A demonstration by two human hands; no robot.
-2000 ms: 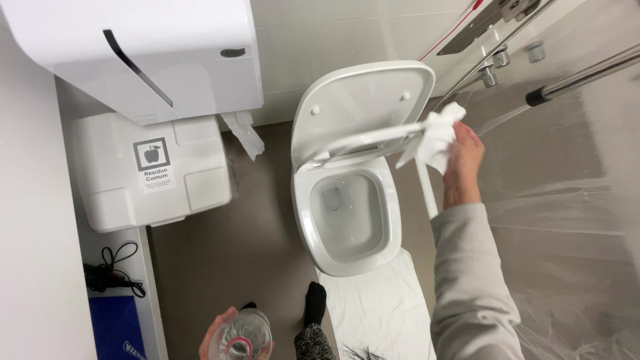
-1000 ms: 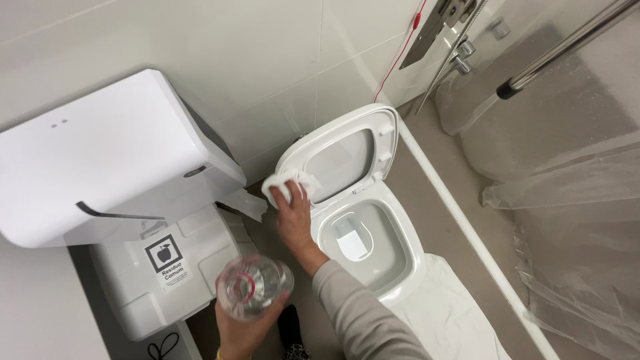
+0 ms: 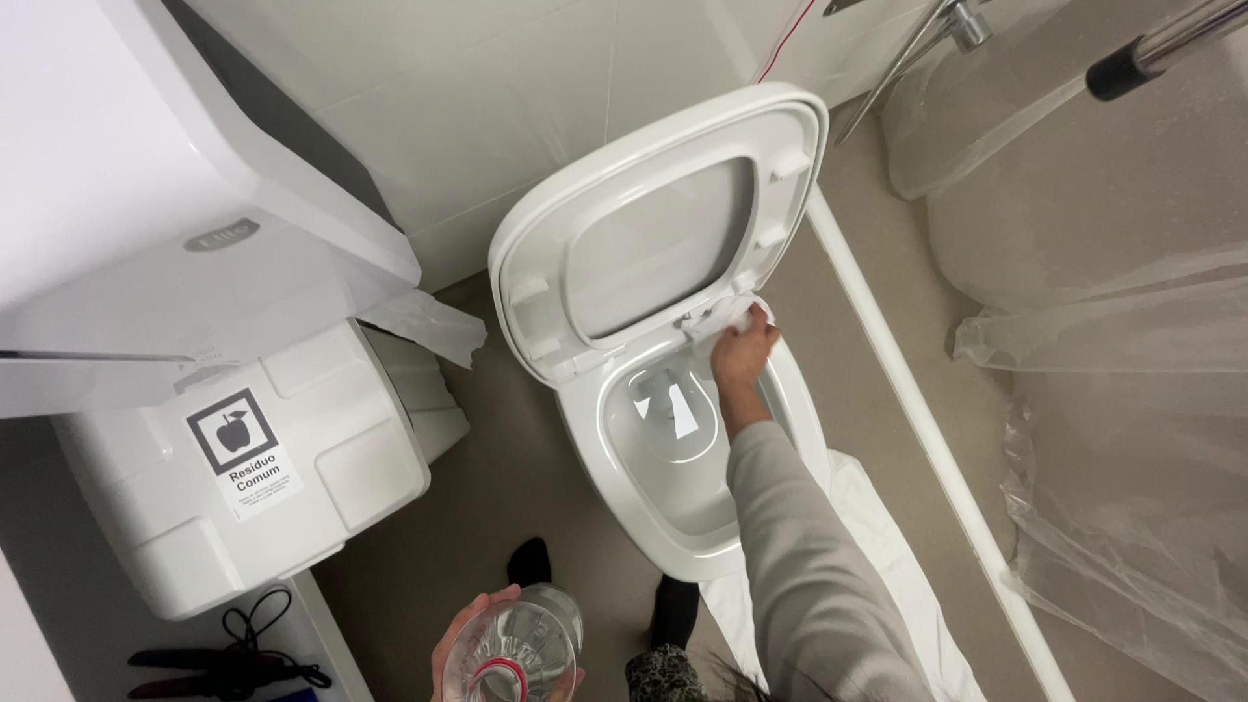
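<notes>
My right hand (image 3: 743, 353) presses a crumpled white paper towel (image 3: 723, 314) on the back rim of the toilet bowl, by the hinges of the raised seat and lid. The white toilet (image 3: 595, 453) has its seat (image 3: 546, 224) up against the lid. At the bottom, my left hand (image 3: 458, 624) is wrapped around a clear plastic bottle (image 3: 526, 634) with a red ring at its uncapped mouth. The bottle's contents cannot be made out.
A paper towel dispenser (image 3: 292, 224) with a towel hanging out (image 3: 429, 327) is above a lidded white bin (image 3: 341, 439) at left. A white cloth or sheet (image 3: 877, 526) lies beside the toilet. A white pipe (image 3: 907, 390) and translucent plastic curtain (image 3: 1092, 322) stand right.
My right hand with the towel has moved from the edge of the raised seat and lid to the back rim by the hinges. My left hand still holds the bottle.
</notes>
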